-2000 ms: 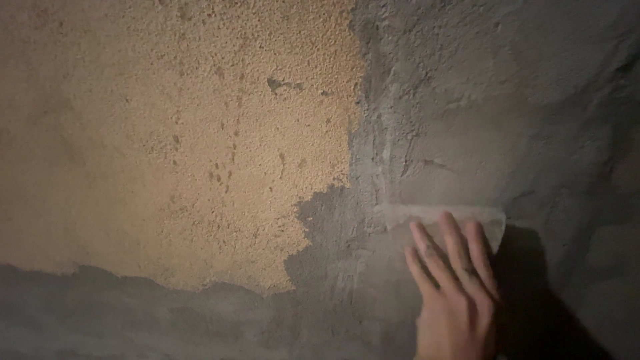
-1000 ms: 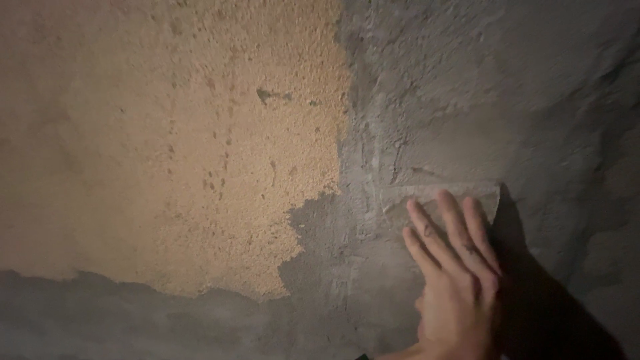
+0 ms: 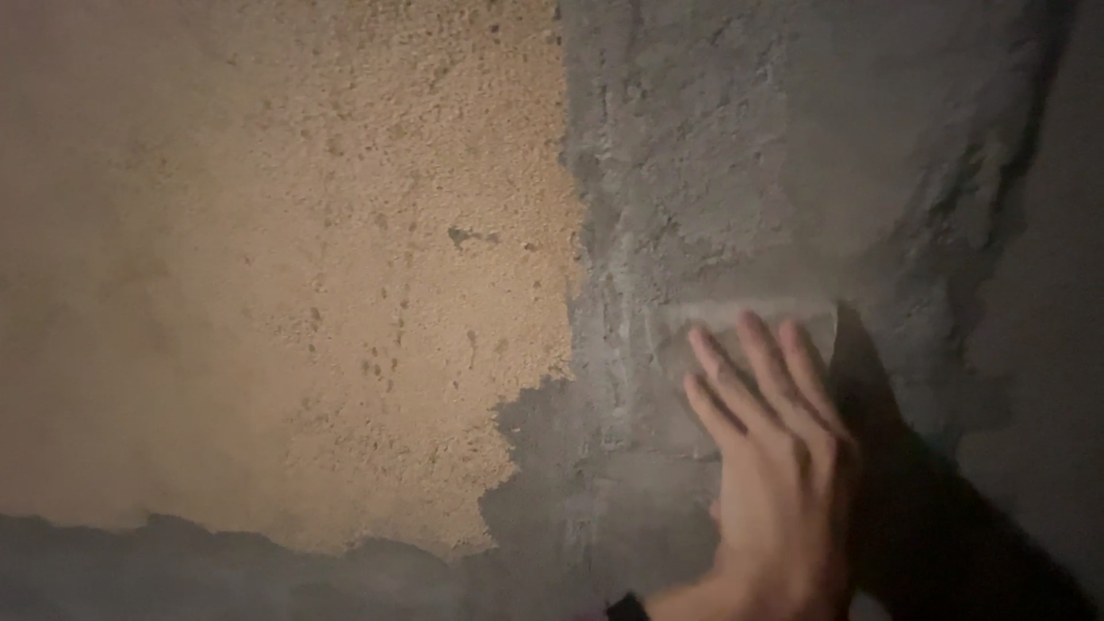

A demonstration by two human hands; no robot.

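Observation:
Across the lower right centre, my left hand (image 3: pixel 780 440) reaches upward with its back to me and a black band at the wrist. Its spread fingers press on a pale flat spreader (image 3: pixel 759 309), whose thin upper edge lies against grey plaster (image 3: pixel 716 190) on the wall. The hand covers most of the spreader, and my thumb is not clearly seen. To the left is a tan, grainy wall area (image 3: pixel 414 259) with small dark pits and a ragged border against the grey coat. My right hand is out of view.
Grey coating (image 3: pixel 216 578) also runs along the bottom left, below the tan area. A dark shadow of the hand and arm falls to the lower right. Rough ridges and a dark uneven seam (image 3: pixel 1022 147) mark the upper right of the wall.
The hand stays on the spreader, with only small shifts. The black band and part of the wrist show at the bottom now, unlike two seconds ago.

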